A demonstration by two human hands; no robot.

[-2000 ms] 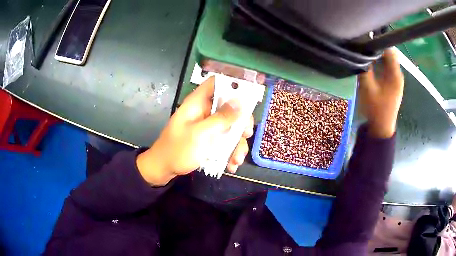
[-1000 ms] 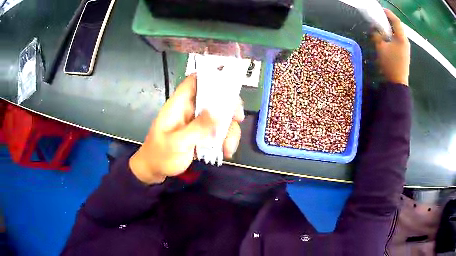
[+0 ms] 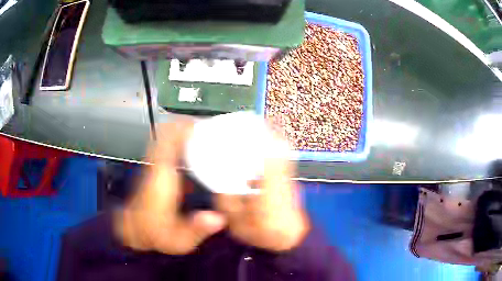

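Note:
A white leaf stack (image 3: 234, 151) is held in front of my lap at the bench edge, its rounded wide end facing up; it is blurred. My left hand (image 3: 165, 203) is at its left side and my right hand (image 3: 267, 206) is at its right and lower side, holding it. Both hands are blurred, and the left fingertips are partly hidden. Beyond them stands the green press head (image 3: 203, 35) over a white die plate (image 3: 212, 71) with a small pale label (image 3: 189, 94) below it. The blue parts tray (image 3: 367, 99) of copper-coloured rivets (image 3: 316, 90) is right of the press.
A smartphone (image 3: 63, 46) lies at the upper left beside a dark rod. A clear packet (image 3: 6, 93) is at the far left edge. A black cable (image 3: 147, 99) runs left of the press. A red stool (image 3: 33, 170) stands below left. Pinkish fabric (image 3: 446, 225) is at lower right.
The white stack has moved from under the press head down toward my lap, and its rounded end now faces up. My right hand has come from beyond the tray to the stack.

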